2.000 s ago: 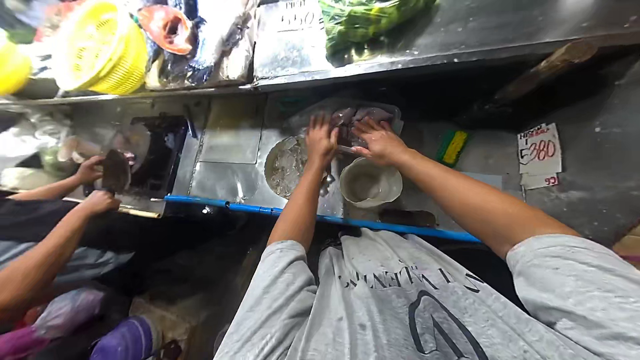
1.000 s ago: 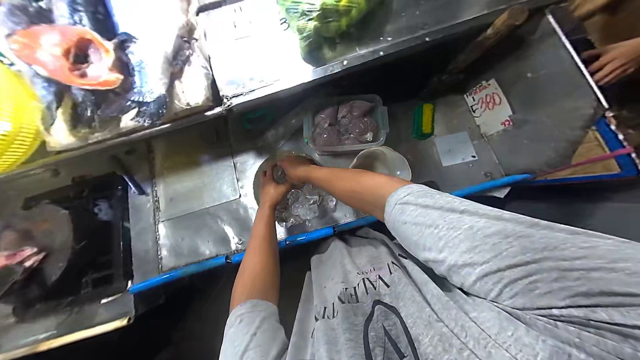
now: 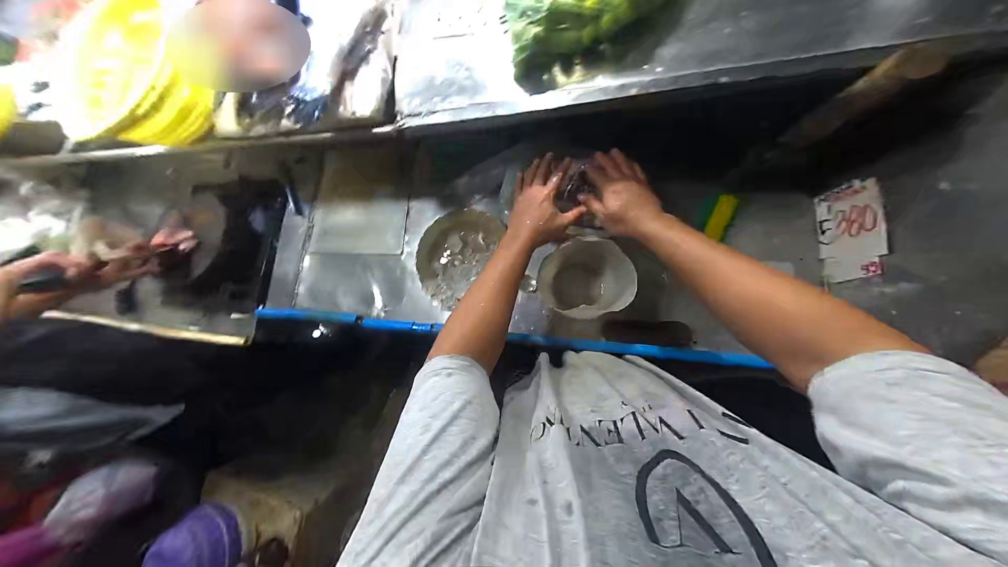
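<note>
My left hand (image 3: 542, 201) and my right hand (image 3: 622, 195) rest with spread fingers at a clear plastic tub of dark pinkish contents (image 3: 576, 183), thumbs close together. The tub is mostly hidden under them. Just below my left hand is a round bowl of ice (image 3: 459, 256), partly behind my left forearm. A pale round bowl with cloudy liquid (image 3: 589, 277) stands below both hands. To the right of my right hand lies a yellow and green sponge (image 3: 720, 217).
A blue pipe (image 3: 551, 340) edges the metal counter. Yellow plastic baskets (image 3: 126, 71) and leafy greens (image 3: 583, 35) are on the upper shelf. At left, a co-worker's hands (image 3: 75, 276) hold a knife near meat or fish. A price card (image 3: 852, 228) lies right.
Both my hands have moved from the bowl of ice up to the tub, and their fingers have spread. The view has swung left, bringing the co-worker's hands back in.
</note>
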